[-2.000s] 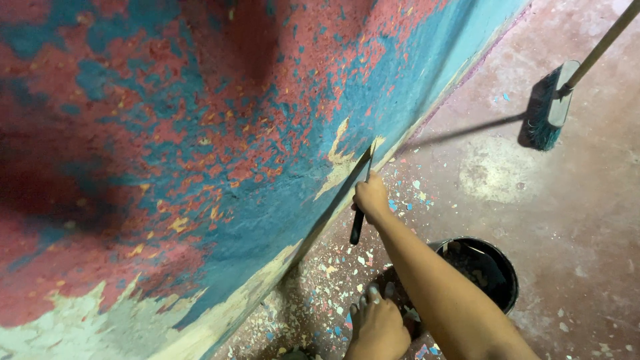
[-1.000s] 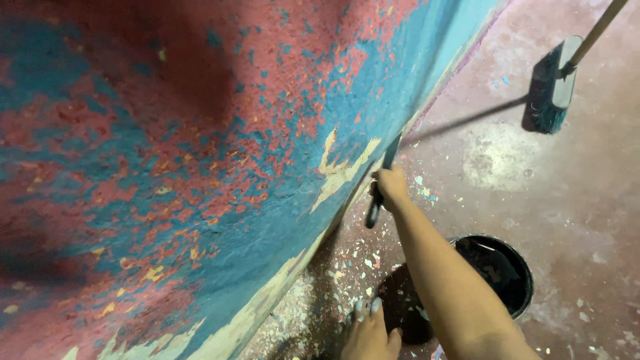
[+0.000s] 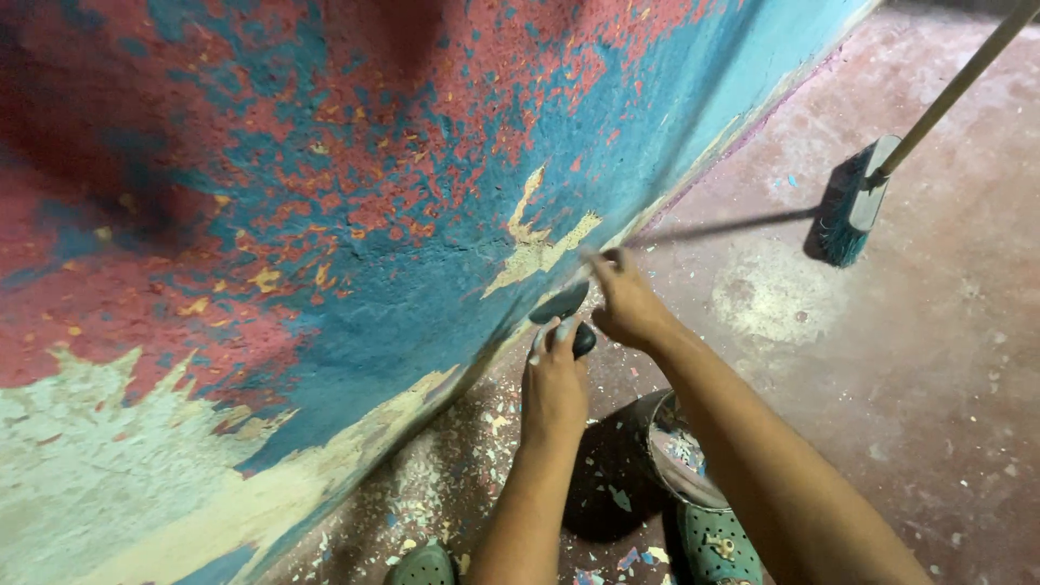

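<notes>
Red and blue paint flakes off the wall (image 3: 422, 203), baring a pale patch (image 3: 536, 253) low down near my hands. My left hand (image 3: 559, 374) has its fingers around a scraper (image 3: 561, 305) with a dark blade and a rounded black handle end, held close to the foot of the wall. Just to the right, my right hand (image 3: 626, 296) is raised near the wall's base, its fingers bent and partly blurred; no tool shows in it. Whether its fingertips touch the wall is unclear.
A black bucket (image 3: 656, 443) with paint chips inside stands below my right forearm. Green clogs (image 3: 719, 546) are at the bottom edge. A broom (image 3: 868, 195) stands on the floor at right. Paint flakes (image 3: 422, 455) litter the floor along the wall.
The scraper was in my right hand and is now in my left. My left hand has come up from near the bucket to the wall's base.
</notes>
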